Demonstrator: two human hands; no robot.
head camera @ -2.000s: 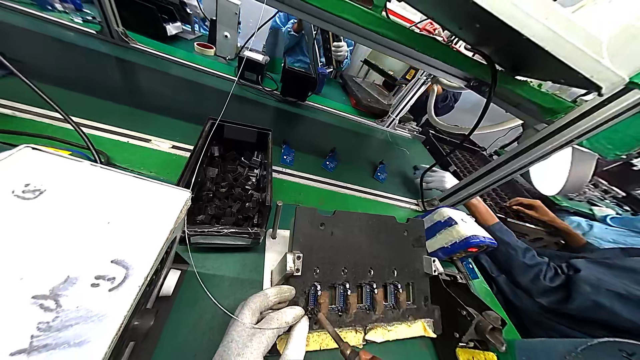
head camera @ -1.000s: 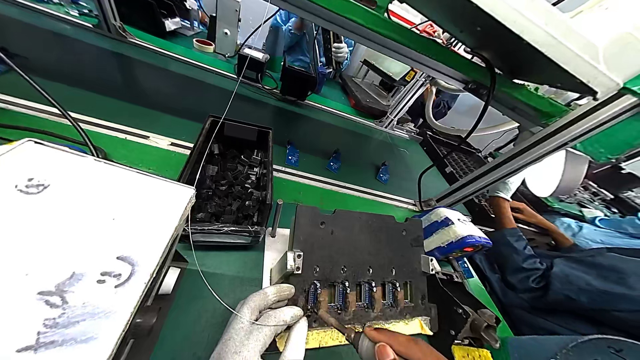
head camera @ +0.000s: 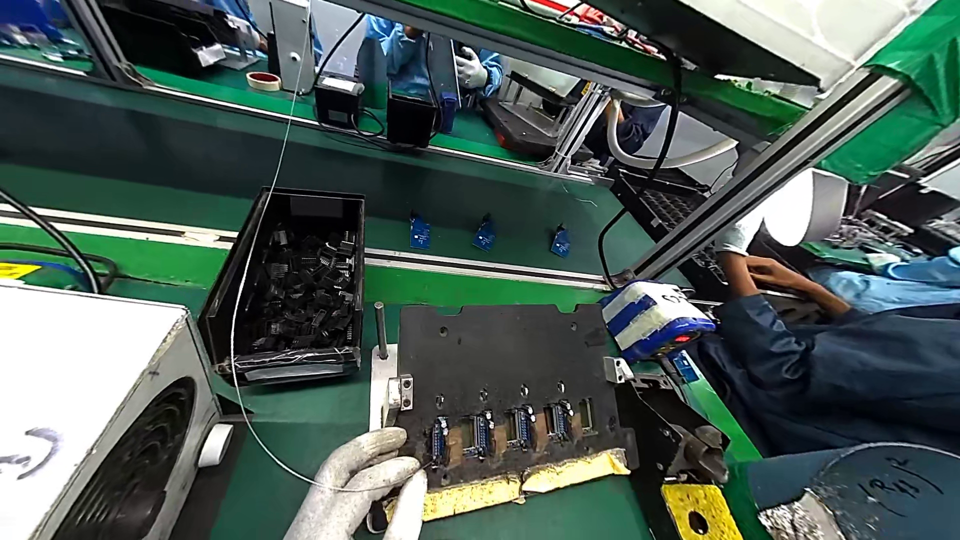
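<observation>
My left hand, in a pale glove, pinches a thin solder wire at the lower left corner of a black fixture plate. Several small blue circuit boards with pin connectors stand in the plate's slots; the rightmost slot shows no board. Yellow tape lines the plate's front edge. From above, the wire loops down to my fingers. My right hand is out of view. At the right are a blue-and-white taped soldering station, a metal iron holder and a yellow sponge.
A black bin of small black connectors stands behind left, beside a white fan unit. Three blue boards lie on the conveyor strip. A metal frame post slants at the right, near a co-worker's arm.
My right hand and the soldering iron, at the plate's front edge one second ago, have left the view. My left hand stays at the plate's left corner with the wire.
</observation>
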